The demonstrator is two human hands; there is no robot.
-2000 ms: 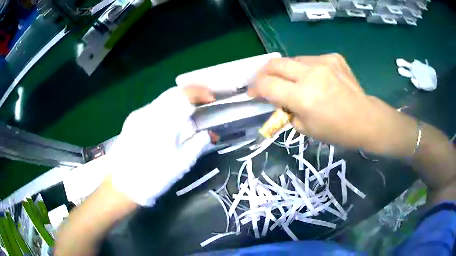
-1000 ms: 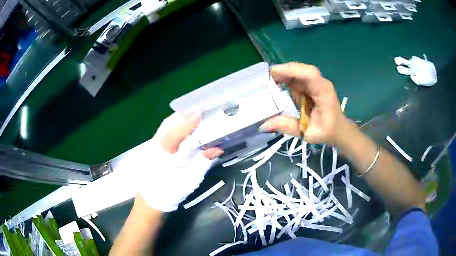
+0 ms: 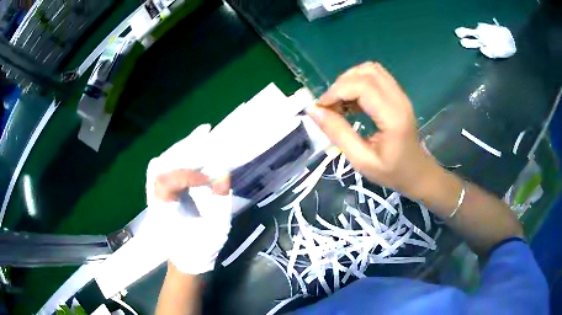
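A retail box [image 3: 271, 154], white with a dark printed side, is held tilted in front of me. My left hand [image 3: 191, 203], in a white glove with bare fingertips, grips its near left end. My right hand [image 3: 376, 129], mostly bare, pinches the box's far right end, at a small white flap, between thumb and forefinger. A yellow-orange patch on the right hand is mostly hidden. White curly release liner strips [image 3: 345, 246] lie heaped on the dark green bench under the box.
A carton with a green side [image 3: 101, 101] lies on the green conveyor belt at left. A metal post [image 3: 55, 248] stands at the left. A crumpled white glove or scrap [image 3: 493, 40] lies at upper right. Part of a clear plastic box [image 3: 323, 6] shows at the top. Green carton edges show at lower left.
The box has turned, and its dark printed side now shows instead of its open inside. The raised long panel has come down. My right hand has moved to the box's far right corner.
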